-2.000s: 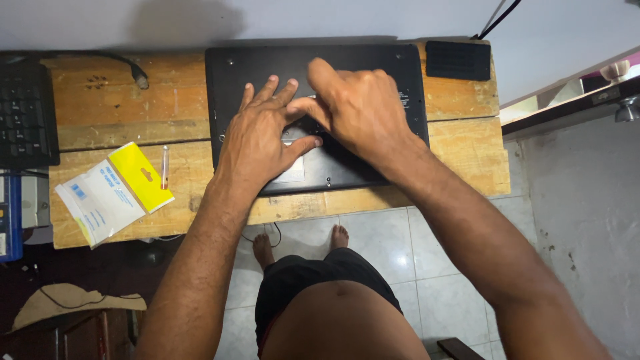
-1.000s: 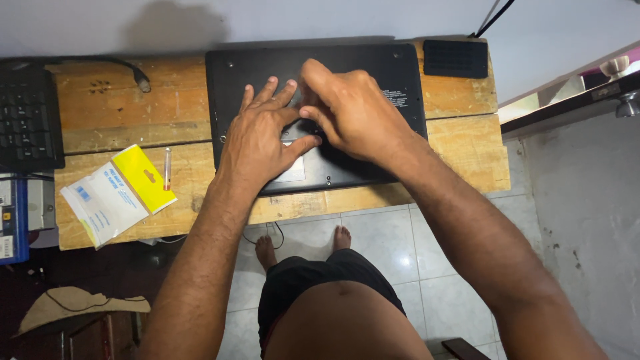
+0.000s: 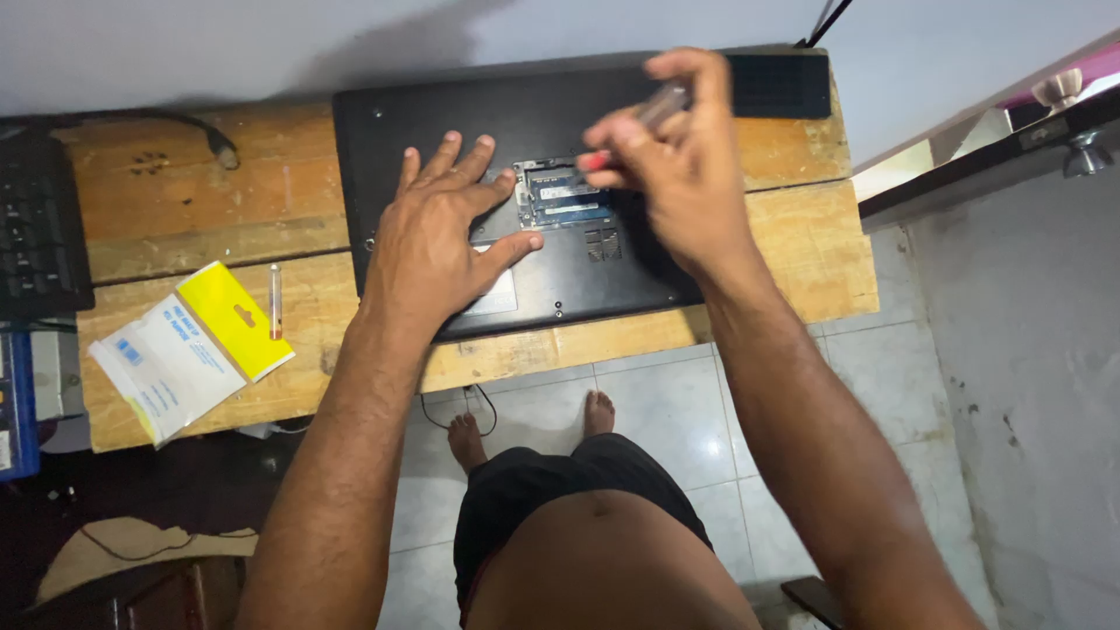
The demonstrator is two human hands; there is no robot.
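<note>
A black laptop (image 3: pixel 385 149) lies bottom side up on the wooden table. Near its middle an uncovered bay shows memory modules (image 3: pixel 569 199) inside. My left hand (image 3: pixel 446 223) rests flat on the laptop's casing, fingers spread, left of the bay, holding nothing. Above the bay's right side is my right hand (image 3: pixel 678 157), raised and blurred, its fingers around a slim tool (image 3: pixel 662 107) with a clear dark handle and a red part near the fingertips. The tool's tip is not clear, and its exact kind cannot be told.
A yellow and white plastic packet (image 3: pixel 188 350) lies at the left of the table (image 3: pixel 787 262), beside a small clear tube (image 3: pixel 276 302). A cable plug (image 3: pixel 226 156) and a black keyboard (image 3: pixel 39 219) are farther left. A flat black object (image 3: pixel 783 86) sits at the back right.
My right hand has lifted and shifted right from the middle of the laptop, bringing the open bay and the tool into view. My left hand stays spread on the casing. The view has shifted slightly.
</note>
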